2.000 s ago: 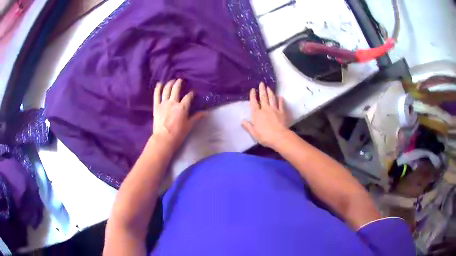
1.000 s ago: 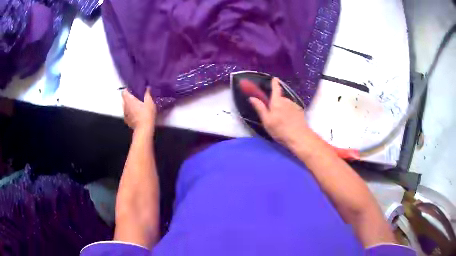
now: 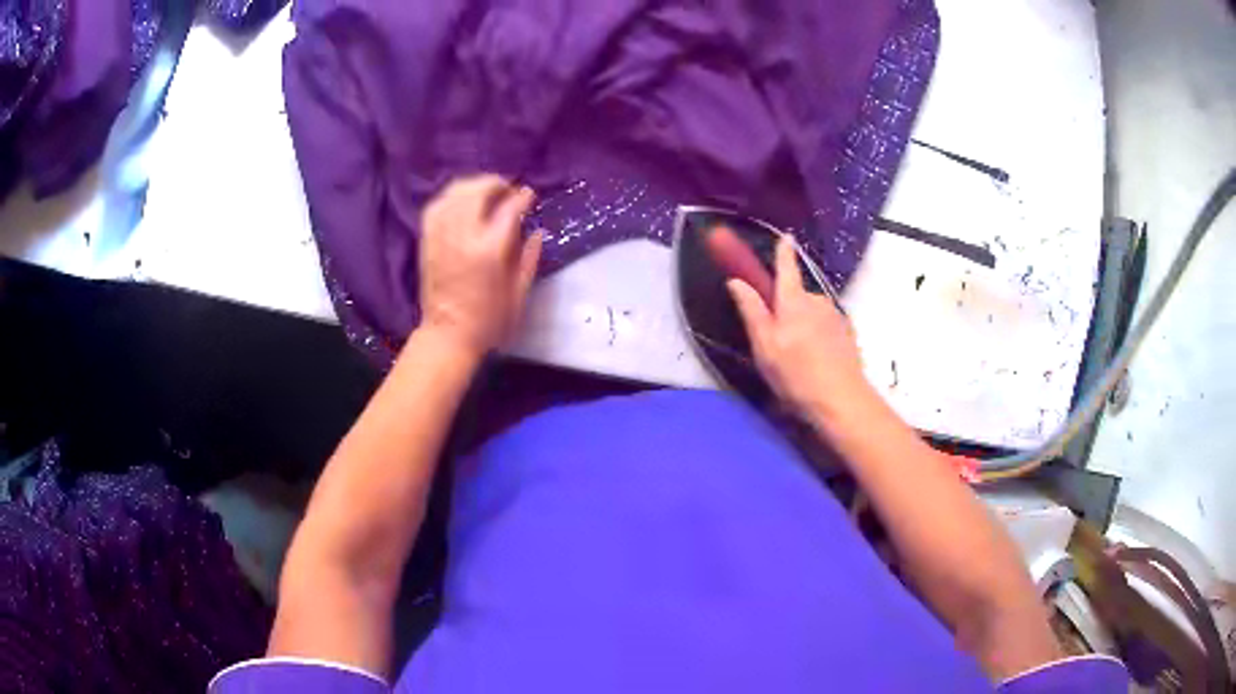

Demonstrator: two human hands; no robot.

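Note:
The purple garment lies spread with its plain lining up on the white pressing table. Its flecked hem band runs along the near edge. My right hand is closed round the red handle of the steam iron. The iron's pale-rimmed dark tip touches or overlaps the hem band. My left hand is at the garment's near edge, left of the iron, fingers curled at the hem. Whether they pinch the cloth is hidden.
Black marks show on the table cover at right. The iron's hose curves off right. A flecked garment pile lies at upper left, a dark purple heap below the table at lower left.
The iron, first standing at right, was taken in my right hand and has since slid slightly right along the hem. My left hand has moved right from the garment's left corner.

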